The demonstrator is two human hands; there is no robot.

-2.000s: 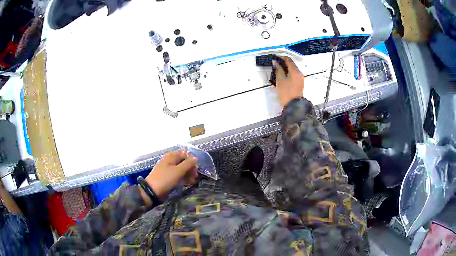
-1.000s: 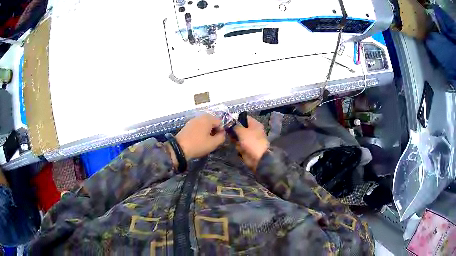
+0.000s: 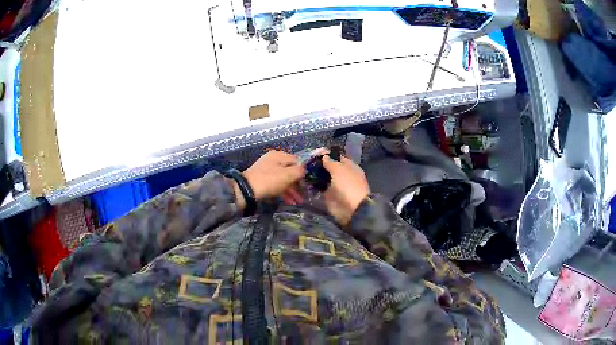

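Note:
My left hand [image 3: 275, 178] and my right hand [image 3: 346, 186] are close together in front of my chest, below the table's front edge. My right hand holds a bunch of small black items [image 3: 317, 174]. My left hand grips a small clear plastic bag [image 3: 309, 156], partly hidden by the fingers, at the black items. A small black piece [image 3: 352, 29] and a thin black strip [image 3: 316, 25] lie on the white sewing machine bed by the needle area.
The white sewing table [image 3: 135, 87] has a brown tape strip [image 3: 40, 108] at its left. A grey cloth bag with black contents [image 3: 439, 209] is at lower right. A clear plastic bag [image 3: 557, 215] and pink packet [image 3: 577, 303] lie far right. A blue crate [image 3: 121, 202] is under the table.
My right hand has come from the machine bed, with black items, down to my left hand. The black piece and strip now lie on the bed. The view has shifted.

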